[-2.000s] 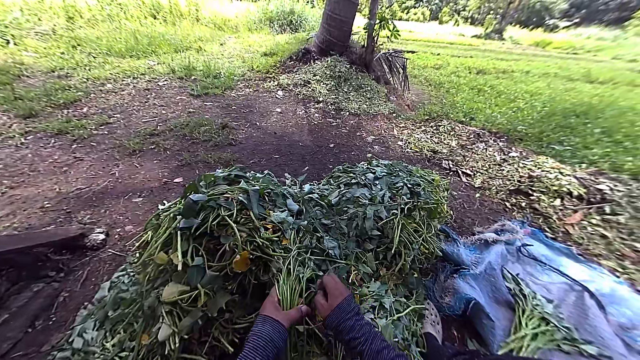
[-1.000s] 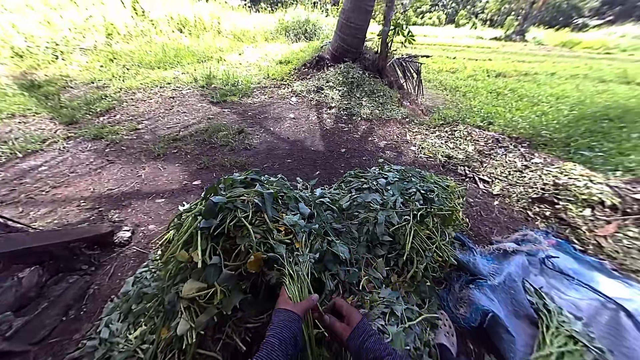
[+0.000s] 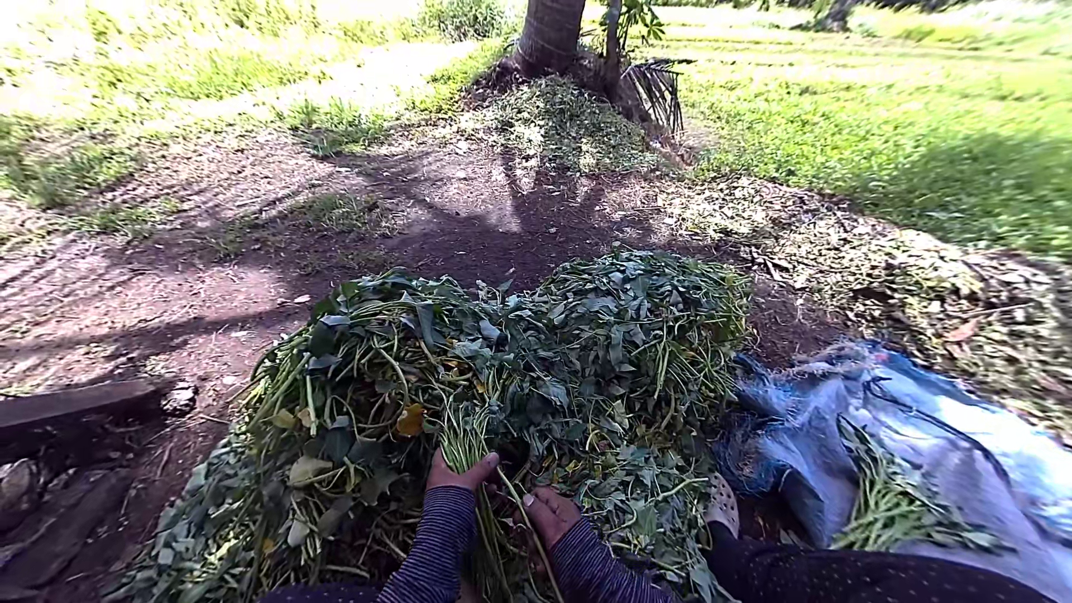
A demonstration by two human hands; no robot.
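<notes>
A large heap of leafy green vines (image 3: 620,335) fills the lower middle of the head view. At its near side my left hand (image 3: 459,473) is closed around a bunch of thin green stems (image 3: 466,435), whose ends hang below the fist. Close by on the right, my right hand (image 3: 550,515) pinches a single long stem that slants across beside the bunch; some of its fingers are hidden. Yellowed leaves (image 3: 410,420) show in the heap just above my left hand.
A blue and white woven plastic sack (image 3: 946,427) lies at the right, with a small bunch of greens (image 3: 900,511) on it. A clog-type shoe (image 3: 722,505) touches the heap's right side. Wooden planks (image 3: 75,402) lie at left. Beyond stands a tree trunk (image 3: 550,38).
My right hand has shifted slightly down and away from my left hand, and a long stem now shows between them. My left hand keeps hold of the bunch.
</notes>
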